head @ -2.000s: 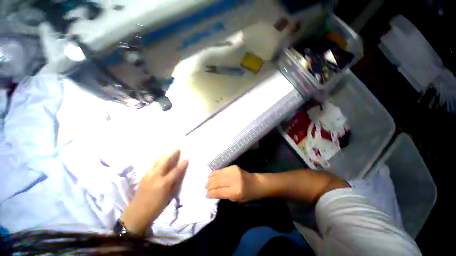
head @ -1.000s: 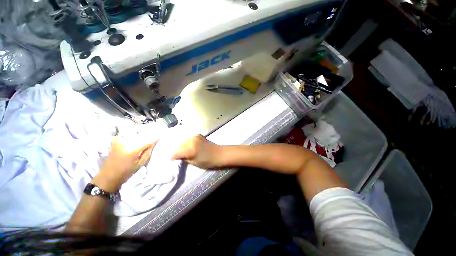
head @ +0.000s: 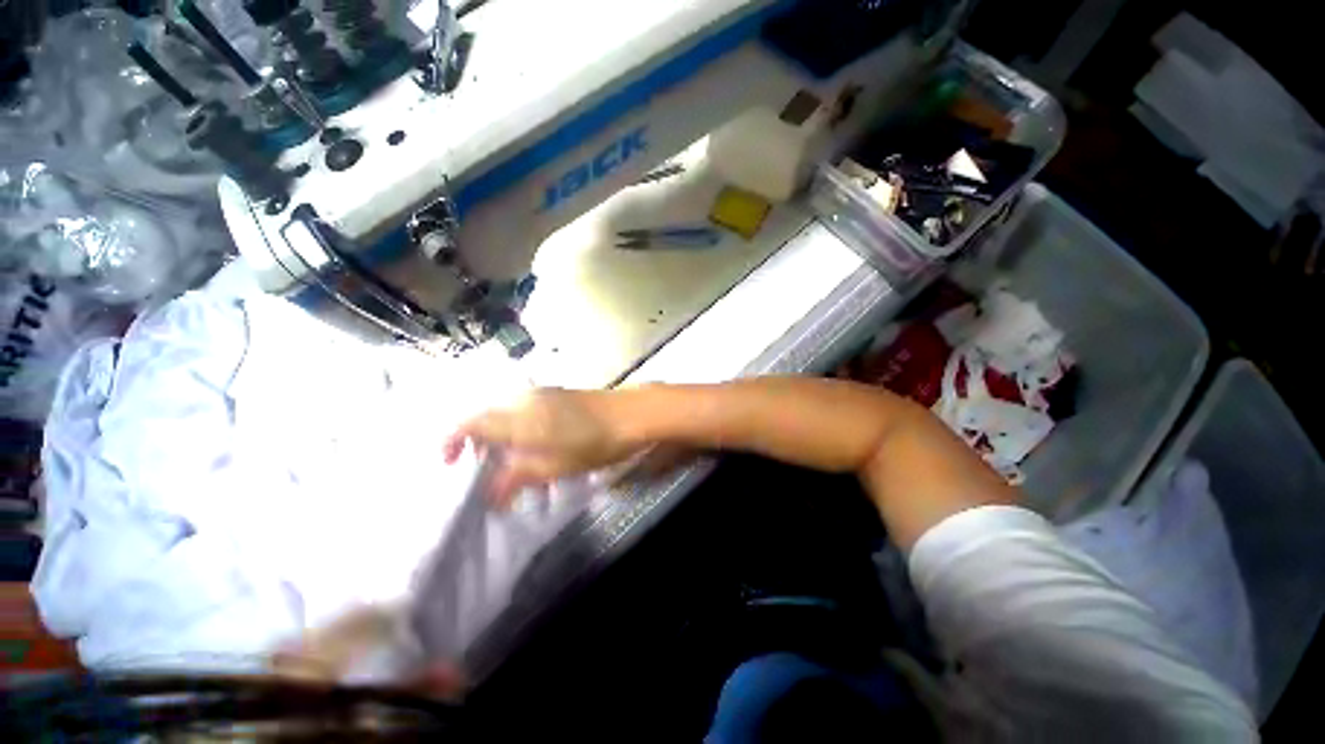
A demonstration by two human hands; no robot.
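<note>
A white to pale lilac garment (head: 189,480) lies bunched left of and below the needle area, its near edge blurred and overexposed. My right hand (head: 538,439) is over the garment's right side, below the presser foot area (head: 501,337). Its fingertips point left at the cloth; whether they pinch it is unclear. My left hand (head: 356,647) is low at the left, strongly blurred and partly hidden by dark strands at the bottom edge; its grip cannot be made out. The white sewing machine (head: 509,131) with a blue stripe and "JACK" lettering stands behind.
Snips (head: 669,237) and a yellow block (head: 741,212) lie on the machine bed. A clear parts tray (head: 857,218) is at the table's right end. A translucent bin (head: 1148,349) with white cuttings stands below. A ruled strip (head: 828,327) runs along the front edge. Clear bags are behind left.
My left hand has moved down, away from the needle area, and is blurred. My right hand stays near the presser foot. The garment's near part now stretches down toward the table's front edge.
</note>
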